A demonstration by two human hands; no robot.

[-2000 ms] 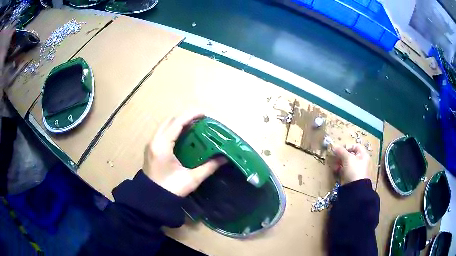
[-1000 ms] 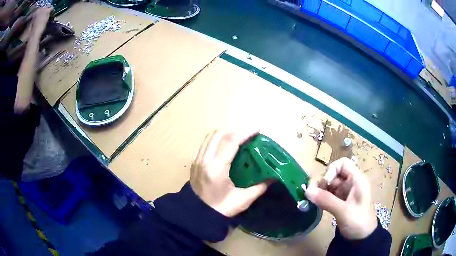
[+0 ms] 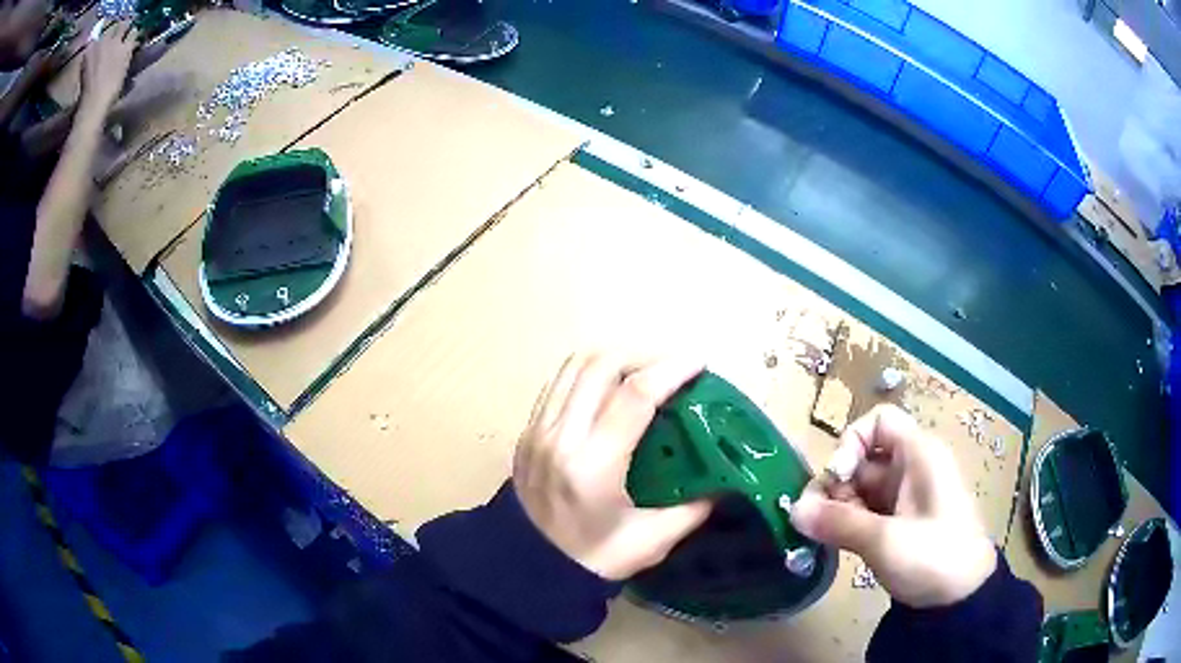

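Note:
A glossy green housing [image 3: 732, 440] with a dark inner area and a thin pale rim lies tilted in front of me. My left hand [image 3: 602, 473] grips its raised block end, thumb inside the hollow. My right hand [image 3: 900, 512] is at the housing's right side, thumb and forefinger pinched around a small whitish fitting [image 3: 829, 481]. Just below the fingertips, a pale round post [image 3: 799, 561] and a smaller pale dot show on the green. The fingers hide part of the rim.
A brown stained block [image 3: 857, 376] with a whitish blob lies beyond my right hand. Another housing [image 3: 276, 295] lies left, several more at right. Loose fittings [image 3: 266, 78] are heaped upper left near another person's arm. Blue crates [image 3: 933, 97] stand beyond the green conveyor [image 3: 725, 123].
My right hand has come from the stained block to the housing's right side, pinching a small piece. The view has shifted, and the left hand still holds the housing.

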